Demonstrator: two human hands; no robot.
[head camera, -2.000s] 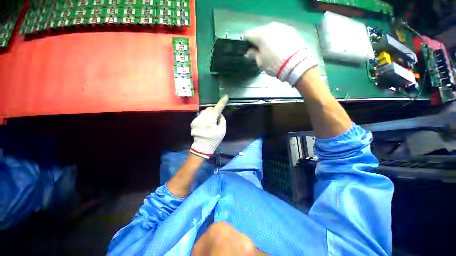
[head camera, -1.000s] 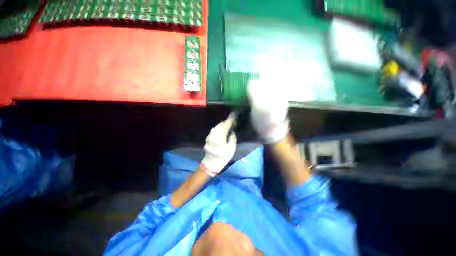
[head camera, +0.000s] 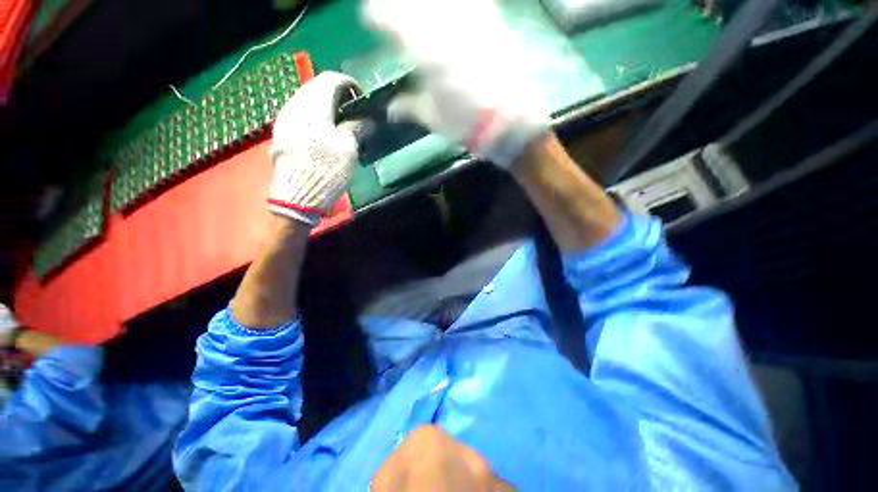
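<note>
My left hand (head camera: 313, 149), in a white knit glove with a red cuff line, is curled around the left edge of a dark flat piece (head camera: 385, 125), perhaps a board, at the bench's front edge. My right hand (head camera: 462, 82), also gloved, is strongly blurred over the piece's right side; its fingers and grip cannot be made out. A pale flat plate (head camera: 563, 82) lies under and beside my right hand, partly hidden by it.
Green PCB panels (head camera: 207, 125) lie in rows on a red sheet (head camera: 183, 235) at the left. A white block (head camera: 597, 8) is at the back. A grey metal frame (head camera: 674, 192) stands below the bench at right. Another person's blue sleeve (head camera: 63, 394) is at lower left.
The view has turned and tilted. My hands have moved up from the bench's front edge to over the bench, with the dark piece between them. The other person's arm has come into view.
</note>
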